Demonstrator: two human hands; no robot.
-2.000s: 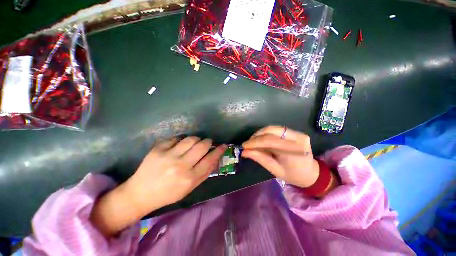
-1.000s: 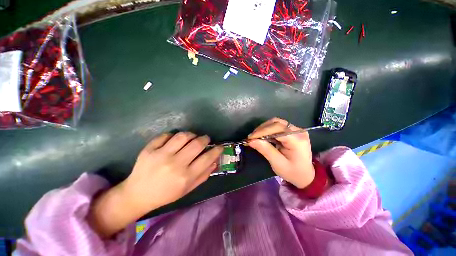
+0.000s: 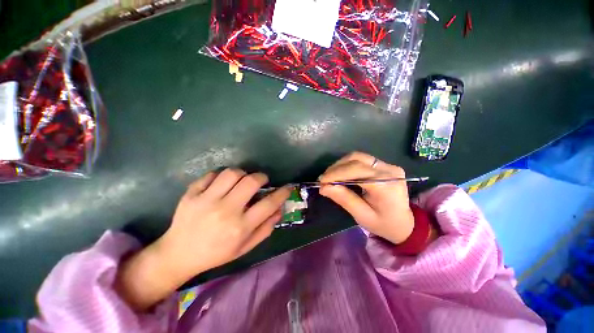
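Observation:
A half-assembled handset [image 3: 294,209] lies on the dark green mat, its green board and silver patches showing at the right end. My left hand [image 3: 218,221] covers and holds its left part. My right hand [image 3: 371,195] holds thin tweezers [image 3: 391,180] like a pen, with the rear end pointing right. The tweezers reach the handset's upper right edge. Whether the tips hold a part is too small to tell.
A second opened handset [image 3: 439,118] lies at the right. A bag of red parts [image 3: 312,55] is at the top centre, another bag [image 3: 55,107] at the left. Loose red slivers [image 3: 467,23] lie top right. Pale scraps [image 3: 177,114] lie on the mat [image 3: 150,143].
The rear end of the tweezers has swung into clear view and now lies nearly level. My left hand still holds the handset. The bags and scraps have shifted left in the view.

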